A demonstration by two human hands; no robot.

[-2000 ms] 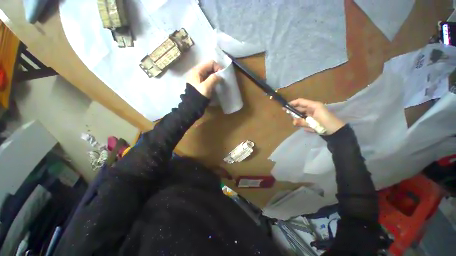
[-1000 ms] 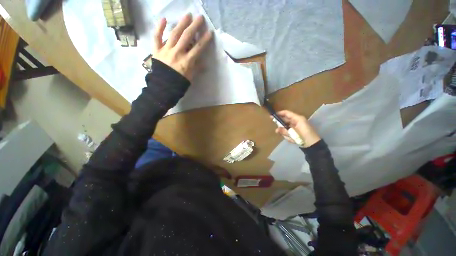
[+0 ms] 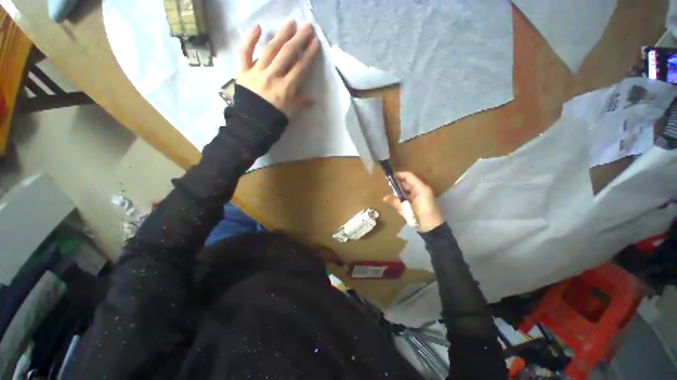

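My left hand (image 3: 278, 68) lies flat with fingers spread on the white paper pattern (image 3: 319, 133), holding nothing. My right hand (image 3: 413, 202) grips the tailor's shears (image 3: 392, 178) by their pale-wrapped handle. The blades are mostly hidden under a lifted strip of grey fabric (image 3: 377, 122) at the pattern's right edge. A brassy weight (image 3: 185, 26) sits on the pattern at upper left. A second weight (image 3: 228, 90) is mostly hidden under my left hand and wrist. A paler weight (image 3: 357, 225) lies on the table near me.
Grey fabric (image 3: 445, 59) lies at the back. White paper sheets (image 3: 505, 215) spread over the right side. A dark red item (image 3: 376, 269) lies near the front edge. A lit phone (image 3: 661, 64) is at far right. A red stool (image 3: 594, 304) stands at lower right.
My left hand has let go of the curled pattern edge and now lies flat over one weight. My right hand has moved left and nearer me with the shears, and the edge strip has folded up.
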